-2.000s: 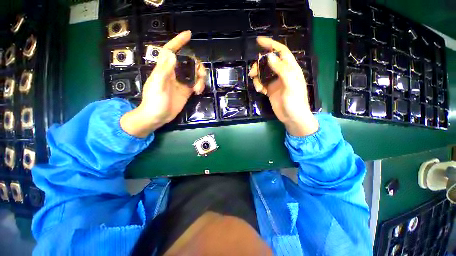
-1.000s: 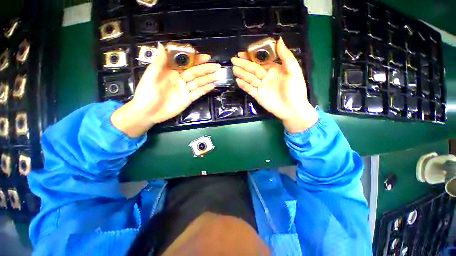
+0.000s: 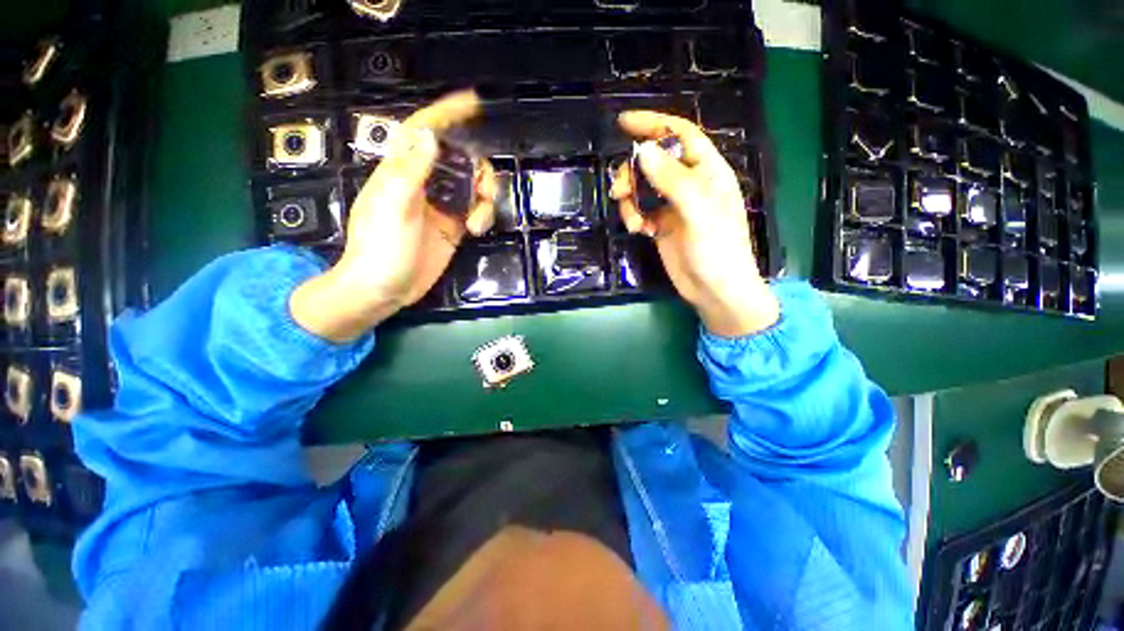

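Note:
My left hand (image 3: 401, 228) holds a smartwatch (image 3: 449, 180) in its fingertips, with its dark glossy front showing. My right hand (image 3: 699, 222) holds another smartwatch (image 3: 656, 170), tilted, its dark front partly covered by the thumb. Both hands are above the middle black tray (image 3: 555, 302). Gold, silver and dark watches lie in its left pockets with round centres showing, one gold watch (image 3: 296, 143) among them. A single silver-white watch back (image 3: 503, 361) lies on the green mat in front of the tray.
A left side tray (image 3: 109, 247) holds many gold pieces. A right tray (image 3: 968, 293) has dark, shiny pockets. At lower right are a small dark object (image 3: 961, 462), a white-beige fan (image 3: 1070, 428) and another black tray (image 3: 943, 579).
A second ago both hands were spread palm up with gold watch backs showing. Now the fingers are curled in and the dark fronts show.

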